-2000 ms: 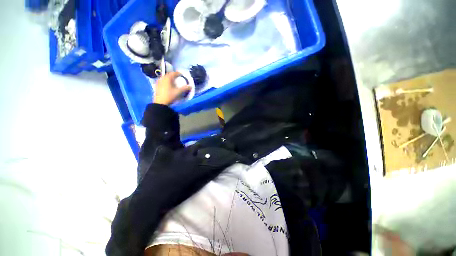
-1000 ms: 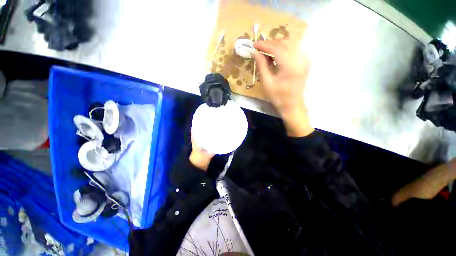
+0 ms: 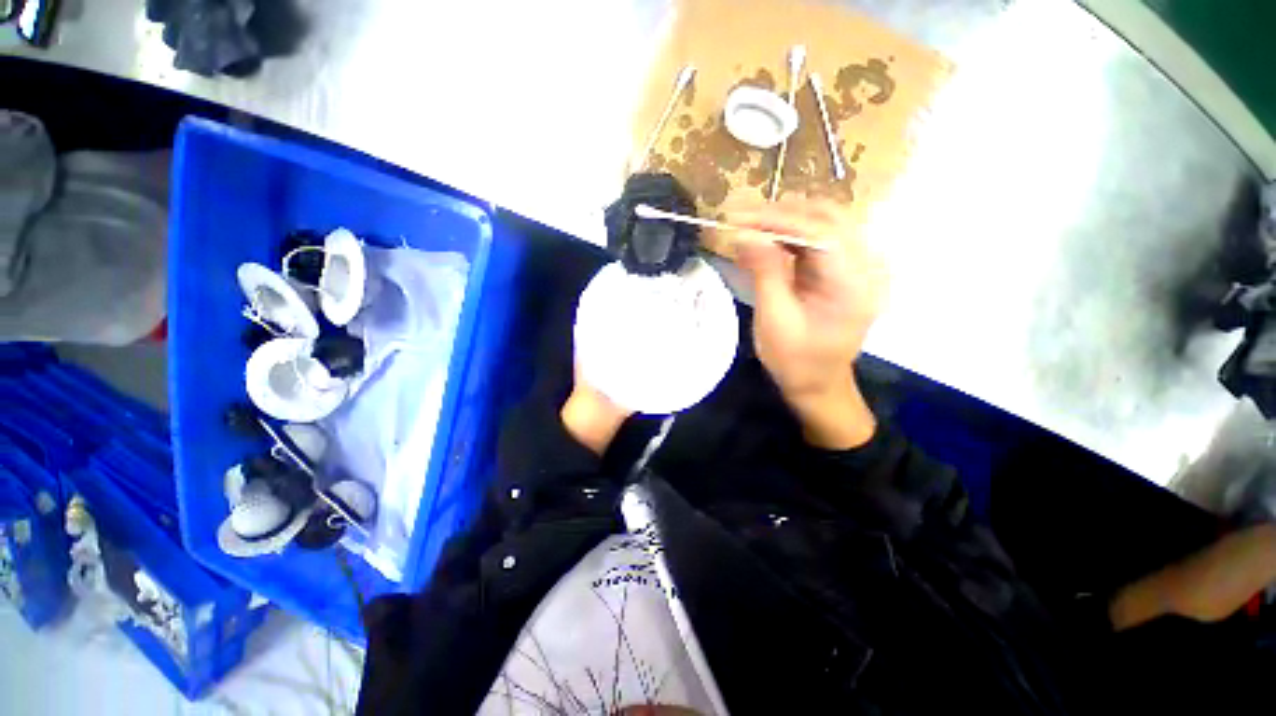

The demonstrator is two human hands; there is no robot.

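Observation:
My left hand [image 3: 596, 416] is mostly hidden under a white disc [image 3: 656, 336] and holds it from below over my lap. A black hair piece [image 3: 652, 227] sits at the disc's far edge. My right hand [image 3: 812, 301], slightly blurred, holds a cotton swab [image 3: 728, 224] between thumb and fingers. The swab's tip is at the hair piece; whether it touches cannot be told.
A cardboard pad [image 3: 896, 84] with brown stains bears a small white cup [image 3: 760, 118] and several swabs. A large blue bin [image 3: 476, 322] at the left holds white hats and black lumps. Dark pieces [image 3: 217, 31] lie on the bench. Another person's forearm [image 3: 1203, 576] shows at lower right.
The view has swung from the bin to the bench. My right hand has moved the swab from beside the cup to the hair piece. My left hand still holds the disc.

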